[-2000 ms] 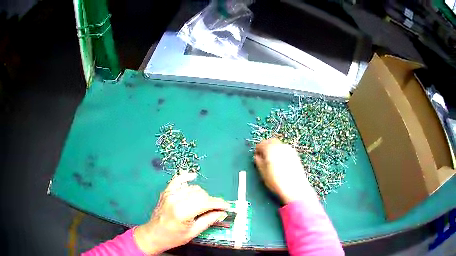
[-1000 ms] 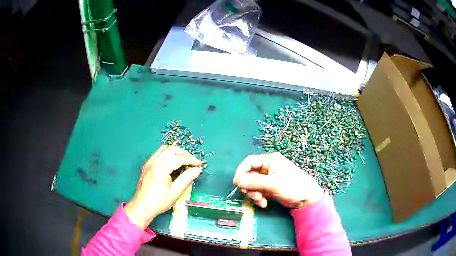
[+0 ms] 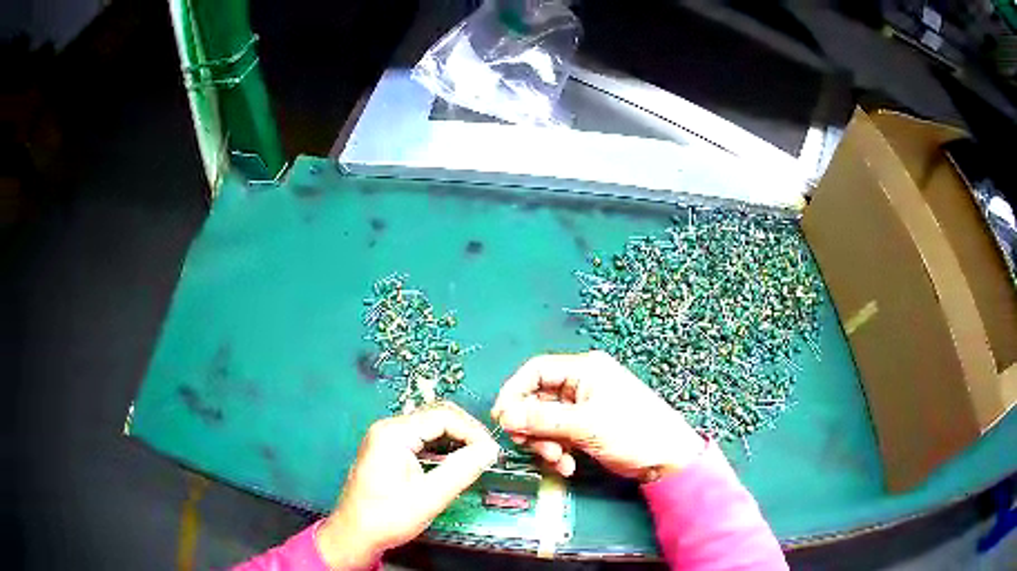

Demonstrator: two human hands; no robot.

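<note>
The green circuit board lies at the near table edge, with a dark reddish block on it and a pale cream strip at its right. My left hand is over the board's left part and hides it; its thumb and index fingertips are together. My right hand is just above the board's back edge, its fingertips pinching a leaded component, of which a thin wire shows. The fingertips of both hands nearly touch. Whether my left fingers hold a part is too small to tell.
A small component pile lies behind my left hand. A large component pile lies at the right, beside an open cardboard carton. A silver-grey frame with a clear plastic bag is at the back. A green post stands at back left.
My right hand went from the large pile to the board and then a little left. My left hand left the board for the small pile, then came back over the board's left part.
</note>
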